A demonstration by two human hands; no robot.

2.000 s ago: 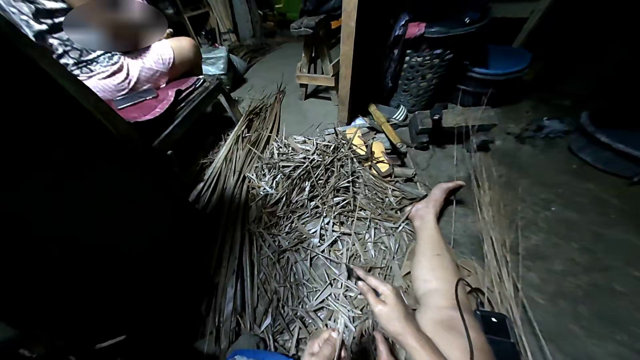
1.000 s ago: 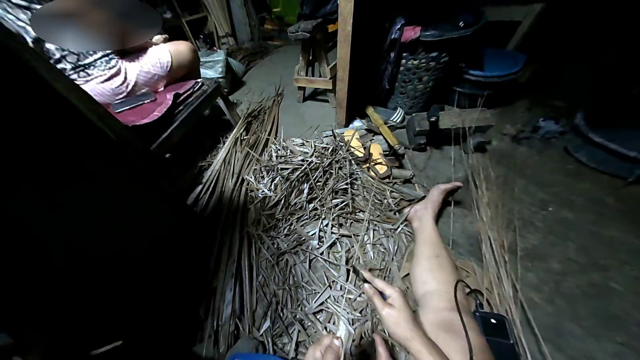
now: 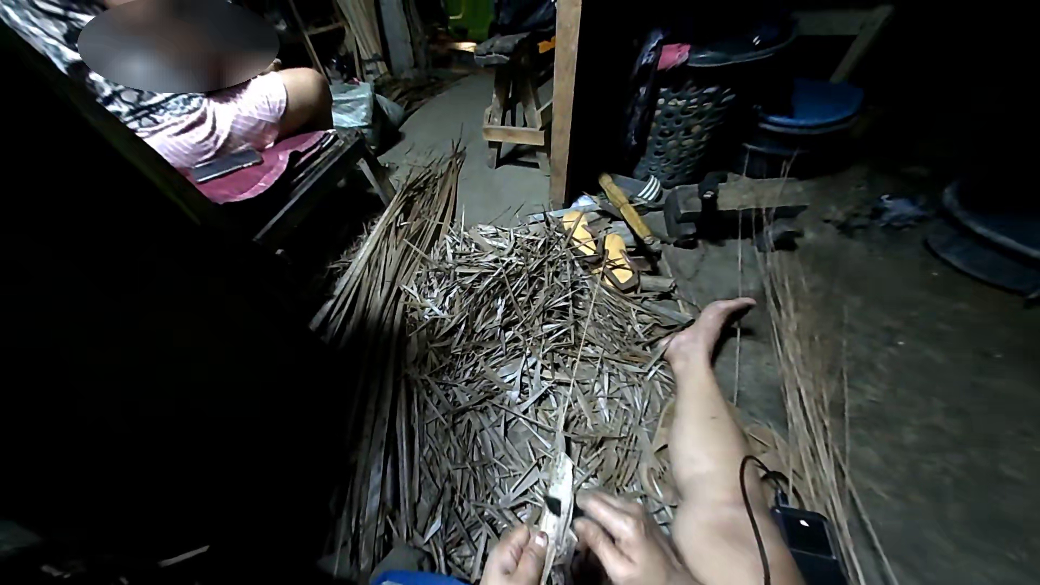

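Note:
Low in the view, my left hand (image 3: 517, 556) is closed on the lower part of a pale dry leaf strip (image 3: 561, 487). Just right of it, my right hand (image 3: 621, 532) has its fingers curled round a small dark tool, probably a knife, whose dark tip (image 3: 555, 505) lies against the strip. A long thin rib (image 3: 581, 349) runs up from the strip. Beneath both hands spreads a heap of dry leaf scraps (image 3: 496, 325). A bundle of long dry palm leaves (image 3: 390, 252) lies left of the heap.
My bare leg (image 3: 707, 422) stretches along the right, beside a black device with a cable (image 3: 808, 540) and a bunch of thin ribs (image 3: 800, 382). Yellow sandals (image 3: 619, 264) lie beyond the heap, near a wooden post (image 3: 564, 106). Another person (image 3: 236, 114) sits at the upper left.
A pale leaf strip with a long thin rib now stands up between my hands. My right hand has moved left, closer to my left hand.

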